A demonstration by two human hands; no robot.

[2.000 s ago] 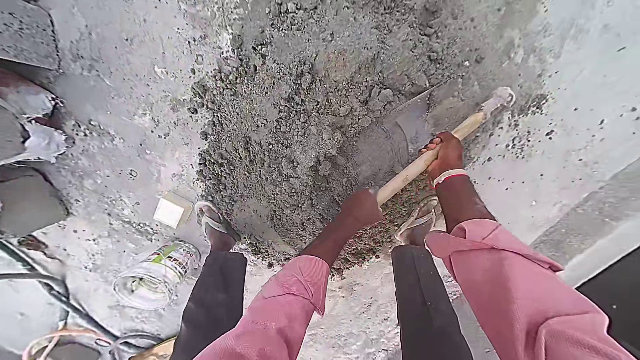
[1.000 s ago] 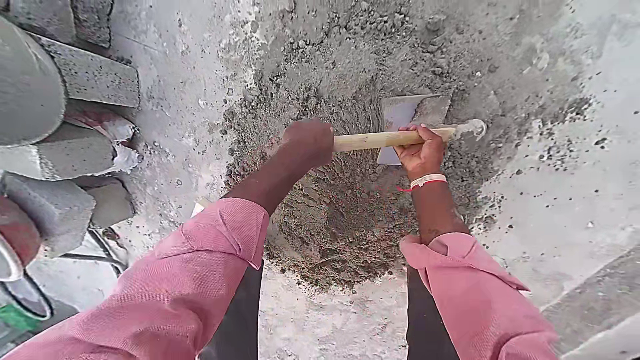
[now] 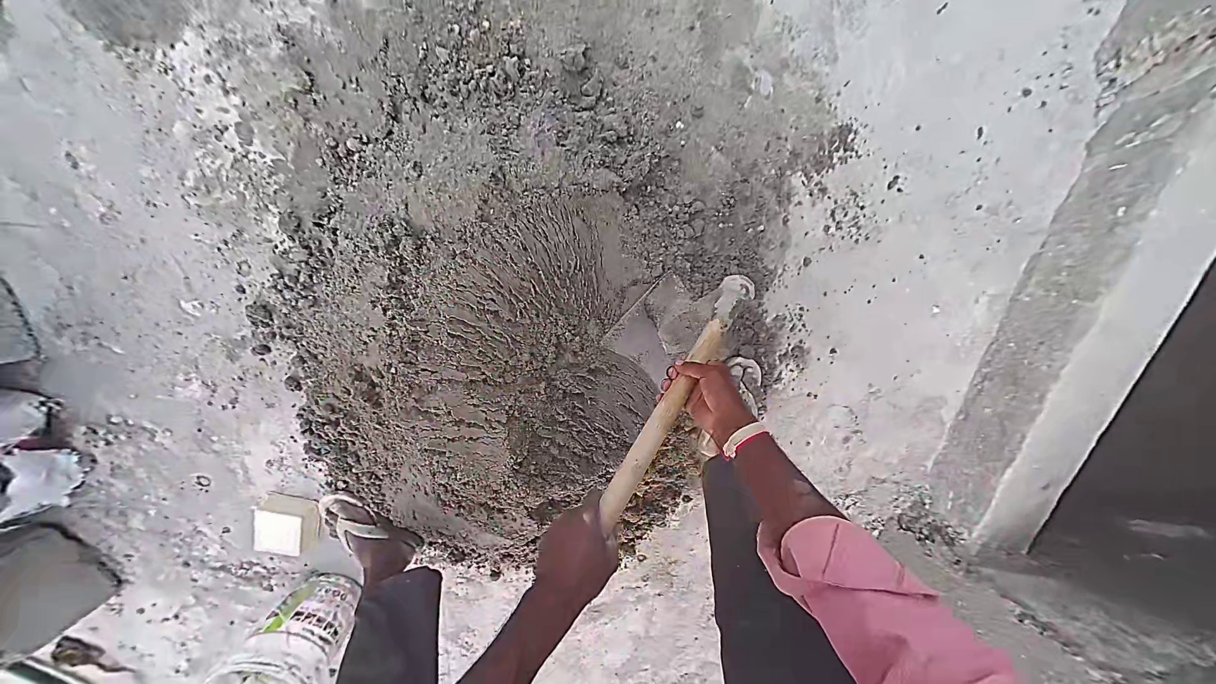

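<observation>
A hoe with a pale wooden handle (image 3: pixel 648 446) slants across the lower middle of the head view. My left hand (image 3: pixel 576 551) is closed round the lower end of its handle. Farther up, my right hand (image 3: pixel 708 394) grips the same handle close to the mortar-crusted head. The flat metal blade (image 3: pixel 651 323) rests in a heap of wet grey mortar (image 3: pixel 494 380), with part of its edge hidden. Curved ridges mark the wet surface left of the blade, and drier crumbs lie toward the top.
A pale block (image 3: pixel 285 524) and a printed plastic bucket (image 3: pixel 309 622) stand by my left sandal (image 3: pixel 366 522). Concrete pieces (image 3: pixel 47 579) lie at the far left. A raised concrete edge (image 3: pixel 1073 275) runs down the right, beside a dark opening.
The hoe handle has swung from nearly level to a steep slant, my left hand now low and near my legs. Both hands keep hold of it. The view has shifted noticeably.
</observation>
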